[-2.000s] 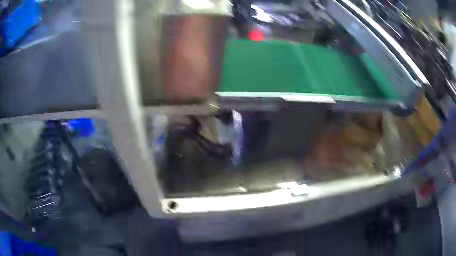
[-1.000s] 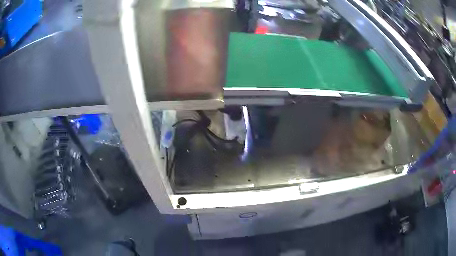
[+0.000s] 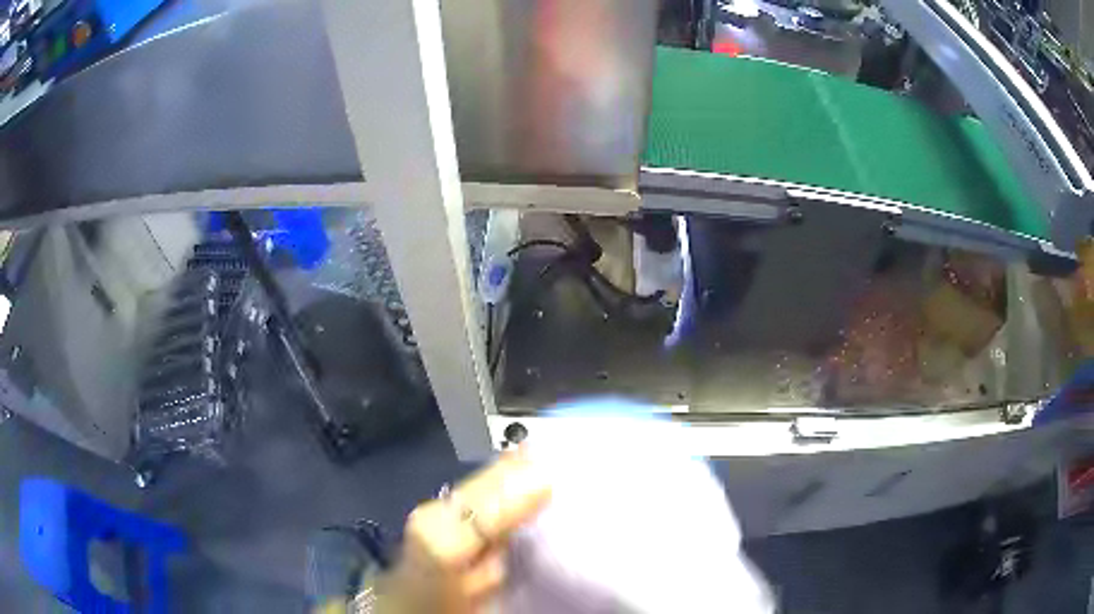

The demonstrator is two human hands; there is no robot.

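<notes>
My left hand (image 3: 468, 534) is at the bottom centre, blurred, coming in from the lower left. Its bent fingers hold the left edge of a large white, rounded thing (image 3: 630, 516) with a pale blue upper rim. This thing is close to the camera, overexposed and cut off by the bottom edge; I cannot tell what it is. It covers part of the machine's front rail. My right hand is not seen.
The green conveyor belt (image 3: 828, 132) is at the upper right, with a steel cover (image 3: 216, 114) left of it. An off-white post (image 3: 414, 180) stands between. Ribbed trays (image 3: 192, 348) and a blue stool (image 3: 60, 534) are at the lower left.
My left hand and the white thing have come into view at the bottom. The machine, belt and post have shifted right and up in the picture, and more of the blue stool shows.
</notes>
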